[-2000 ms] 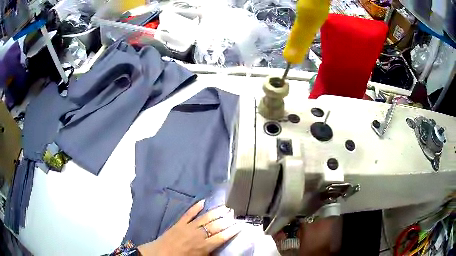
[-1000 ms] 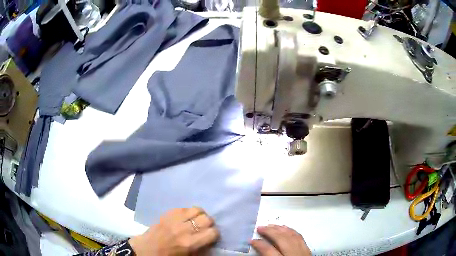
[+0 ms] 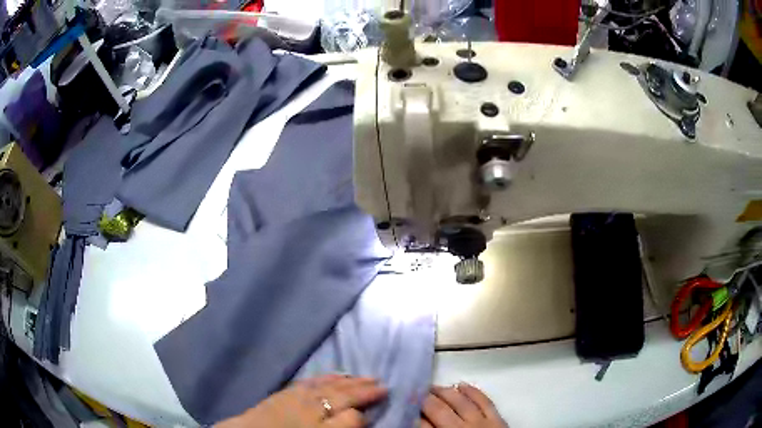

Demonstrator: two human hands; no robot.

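A grey-blue garment panel (image 3: 276, 301) lies left of and under the needle area (image 3: 409, 251) of a cream sewing machine (image 3: 535, 142). A paler layer of cloth (image 3: 380, 334) runs from the needle area down to the front edge, with soft lengthwise folds. My left hand (image 3: 322, 403), with a ring, lies on the pale cloth at the bottom, fingers pointing right. My right hand (image 3: 461, 407) is at the cloth's right edge, cut off by the frame; whether its fingertips pinch the cloth cannot be told.
A crumpled pile of grey-blue pieces (image 3: 180, 134) lies at left rear, with narrow strips (image 3: 63, 292) at far left. A black flat object (image 3: 607, 284) lies under the machine arm. Scissors with red and orange handles (image 3: 706, 334) lie at right. A red block (image 3: 536, 21) stands behind.
The dark panel has swung down and spread flatter towards the front left. The pale layer is narrower and folded. My left hand is slightly lower; my right hand remains near the cloth's right edge.
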